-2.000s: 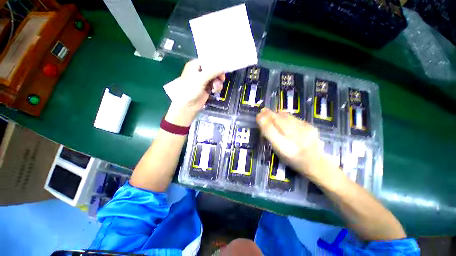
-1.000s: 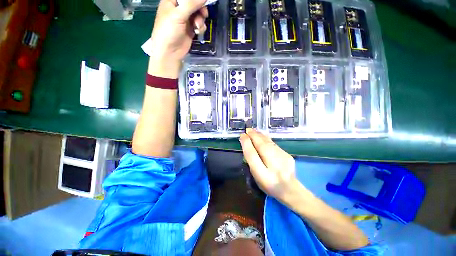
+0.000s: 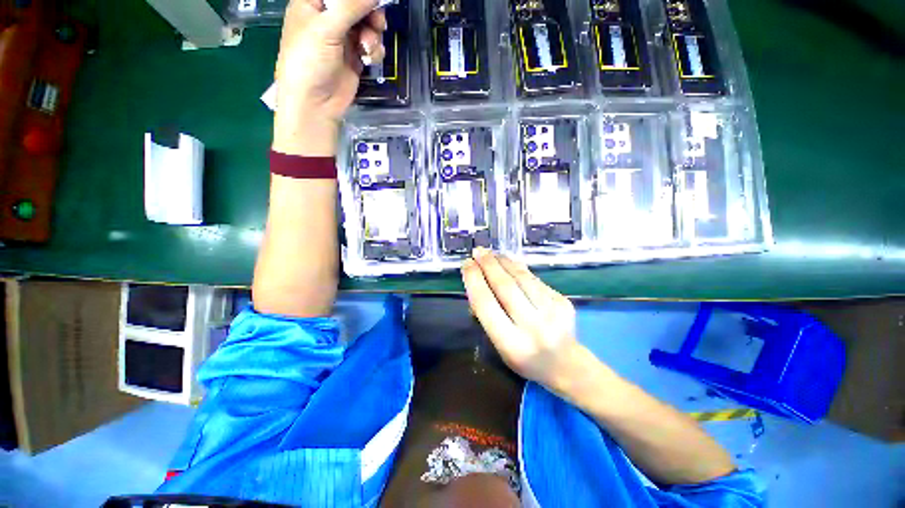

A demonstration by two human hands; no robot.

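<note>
The clear blister tray (image 3: 432,260) lies on the green bench with black phone housings (image 3: 464,189) in two rows of pockets, each with a light strip and some with yellow outlines. Glare hides detail in the front right pockets. My left hand (image 3: 323,60) is at the tray's back left, cut by the top edge, fingers curled on a white sheet (image 3: 387,3), of which only a sliver shows. My right hand (image 3: 521,313) is at the tray's front edge, fingertips together at the lower end of the second front housing. Whether it holds something small cannot be seen.
A bent white piece (image 3: 174,179) stands left on the bench. A pale metal upright (image 3: 189,15) is at the back left, and an orange-brown box (image 3: 38,109) at the far left. A blue stool (image 3: 784,362) and white frames with black panels (image 3: 156,342) are below bench level.
The view has tilted down and shifted. My right hand has moved from the tray's middle to its front edge. The white sheet in my left hand has mostly left the picture.
</note>
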